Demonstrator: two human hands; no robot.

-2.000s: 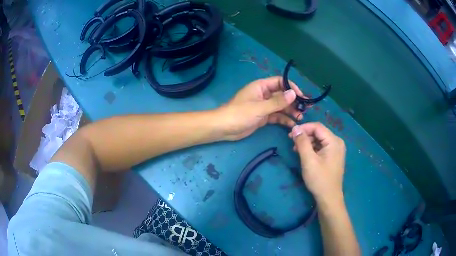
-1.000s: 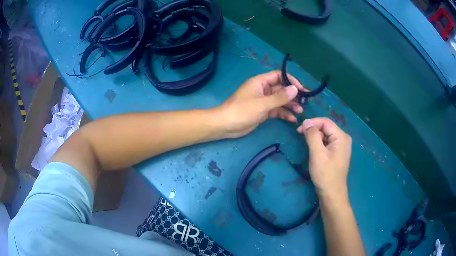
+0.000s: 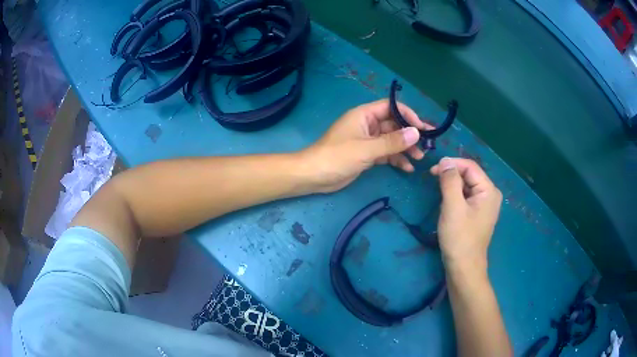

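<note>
My left hand (image 3: 374,143) holds a black yoke (image 3: 438,130) by its mid-curve between thumb and fingers, its two ends pointing up and away from me. My right hand (image 3: 466,202) is just to the right and below, thumb and index fingertip pinched together; a wire between them is too thin to make out. A black headband (image 3: 342,279) lies on the bench below the hands, its right part hidden behind my right hand and wrist.
A headband pile (image 3: 255,122) lies on the bench at the upper left. A headband unit (image 3: 447,33) lies on the dark green belt (image 3: 531,139). A loose yoke pile (image 3: 576,324) and white scrap (image 3: 614,344) are at the lower right. A carton (image 3: 42,164) with white pieces stands at left.
My right hand has moved right, away from my left hand. The yoke has turned slightly in my left hand. The unit on the belt has moved right.
</note>
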